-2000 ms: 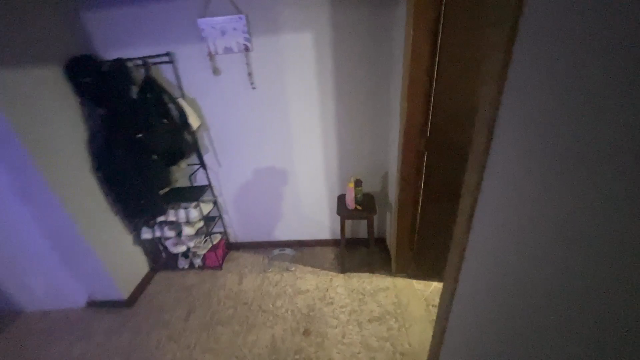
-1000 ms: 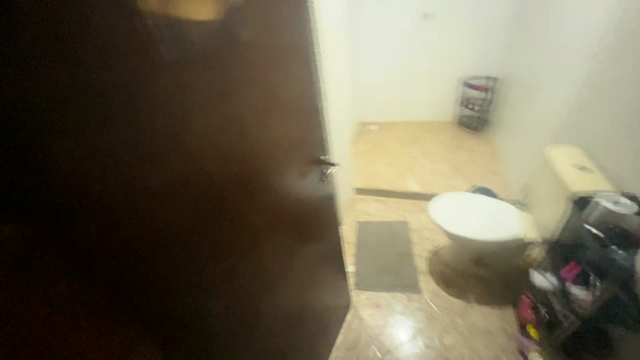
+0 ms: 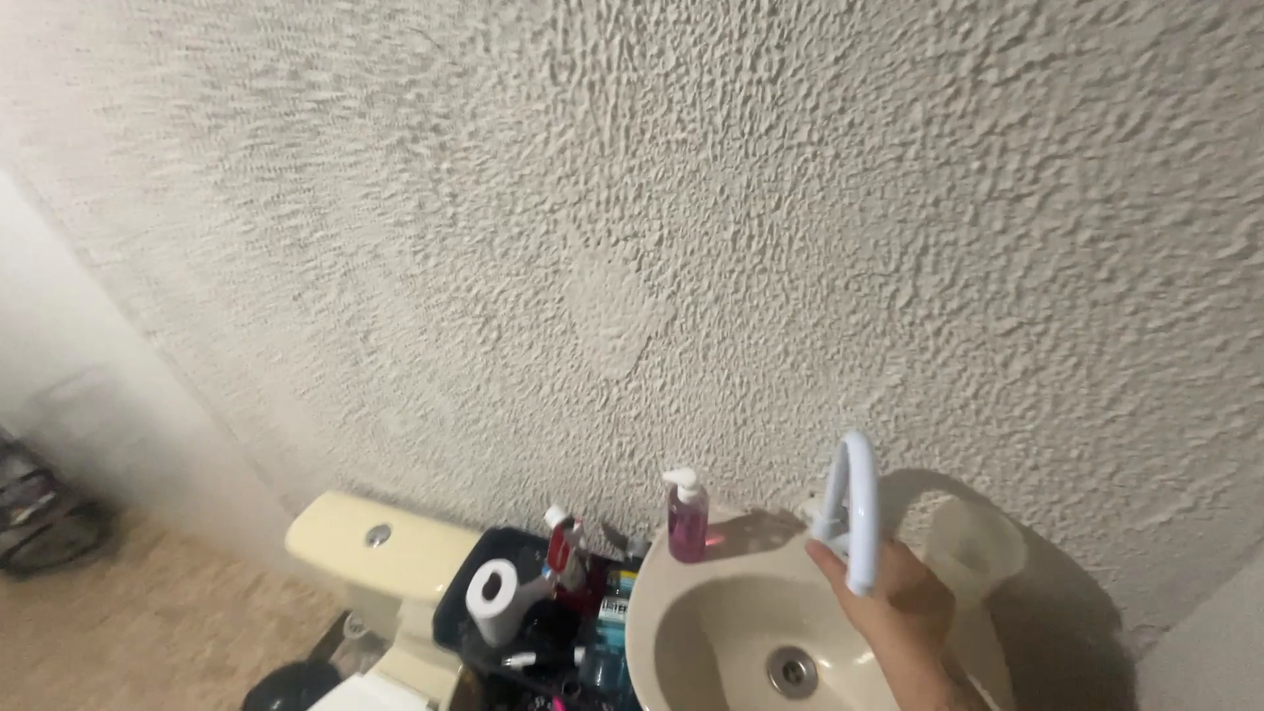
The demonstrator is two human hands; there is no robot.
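Note:
My right hand (image 3: 897, 604) reaches in from the bottom over the right side of the beige washbasin (image 3: 647, 602), behind the curved white faucet spout (image 3: 861, 513). Its thumb points left near the faucet's base, and the other fingers are partly hidden, so its hold on the faucet is unclear. A clear pump bottle of pink liquid (image 3: 687, 525) stands on the basin's back left rim. The metal drain (image 3: 793, 673) lies at the bottom of the bowl. My left hand is out of view.
Left of the basin, a dark tray holds a paper roll (image 3: 493, 602) and several bottles, including a blue one (image 3: 605, 657). Beyond are the cream toilet tank (image 3: 380, 543), the toilet lid and a dark rack (image 3: 44, 513). A textured wall (image 3: 612, 247) rises behind.
The view has moved from a hallway, past a dark door, to the washbasin in the bathroom. My right hand has come into view at the faucet.

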